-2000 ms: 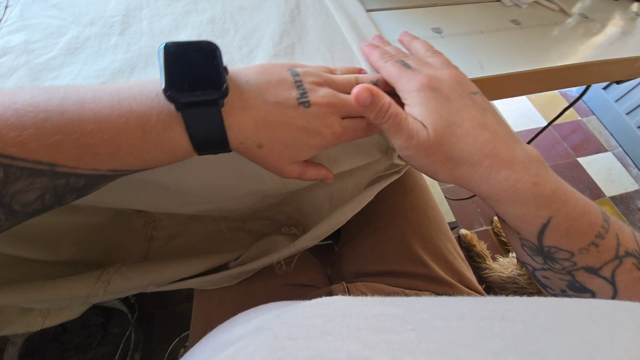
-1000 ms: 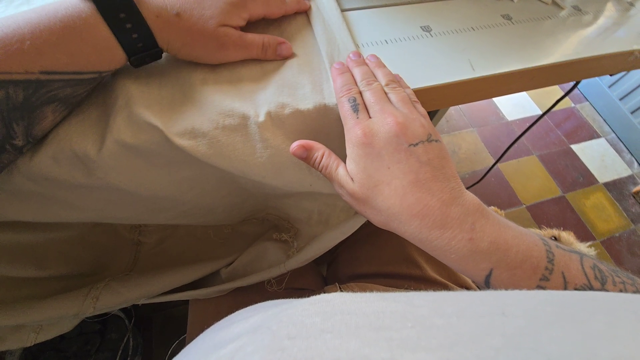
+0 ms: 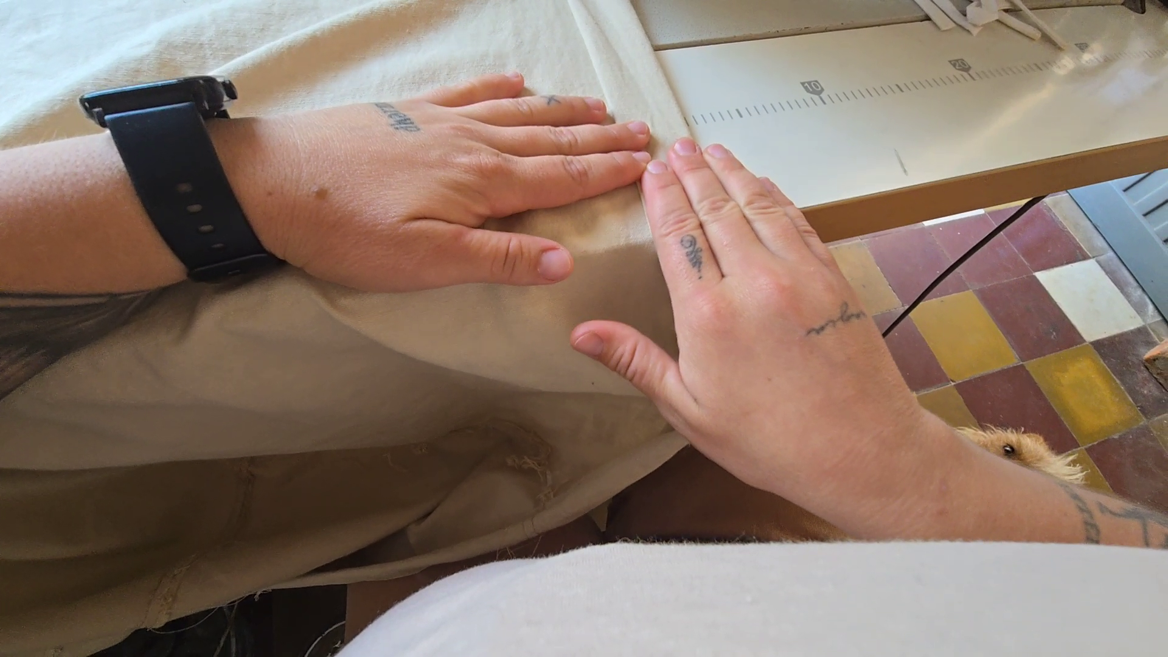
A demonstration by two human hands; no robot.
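Cream fabric (image 3: 365,356) covers the left part of a table and hangs over its front edge above my lap. My left hand (image 3: 438,182), with a dark watch on the wrist, lies palm down on the fabric, fingers pointing right and slightly apart, holding nothing. At the fabric's right edge, beside the printed ruler scale (image 3: 858,96), rests my right hand (image 3: 757,319), palm down, its fingers pointing up and its thumb spread to the left. The fingertips of both hands are close together at a folded strip of the fabric (image 3: 630,82).
The table's wooden front edge (image 3: 985,185) runs to the right. White scraps (image 3: 990,16) lie near the back right. Below are a patterned tiled floor (image 3: 1031,319), a dark cable (image 3: 963,260) and a furry animal (image 3: 1027,452) beside my right forearm.
My hands were touching each other above the fabric two seconds ago; now both lie flat on it. Since one second ago, my left hand has moved down towards the right hand.
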